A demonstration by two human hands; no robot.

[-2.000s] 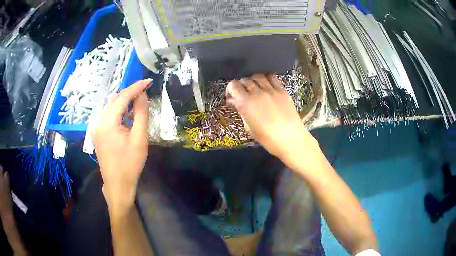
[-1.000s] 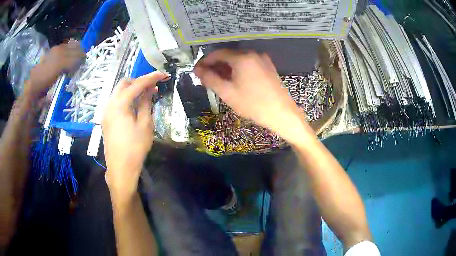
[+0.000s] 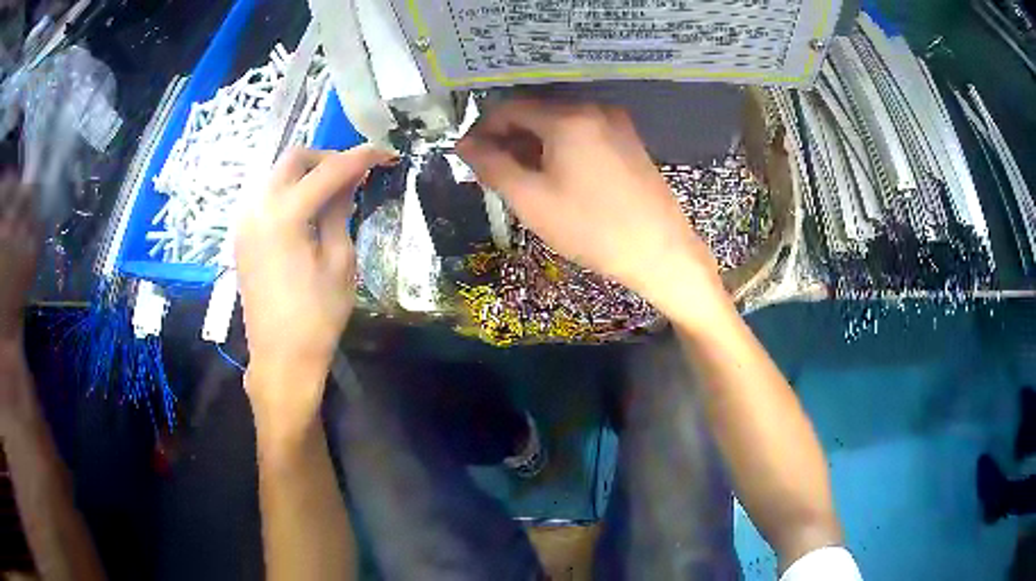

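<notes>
My left hand (image 3: 298, 250) is at the left of the machine's work head (image 3: 426, 139), thumb and fingertips together at its edge; what lies between them is too small to tell. My right hand (image 3: 579, 187) is at the right side of the work head, fingertips pinched close to it; anything held there is blurred. The grey-white machine (image 3: 619, 40) with a printed label stands behind my hands. A heap of small metallic pieces (image 3: 716, 204) lies under its front, with yellow bits (image 3: 500, 318) at the near left edge.
A blue bin (image 3: 170, 272) of short white tubes (image 3: 222, 165) stands left. Blue wires (image 3: 125, 352) hang over the bench edge. Pale strips (image 3: 875, 136) with dark wire ends lie right. A clear plastic bag (image 3: 85, 102) lies far left. Another person's arm (image 3: 34, 454) shows at the left edge.
My right hand has moved from over the metallic heap up and left to the work head. The other person's hand came over the bin and has withdrawn to the left edge. The view has shifted slightly.
</notes>
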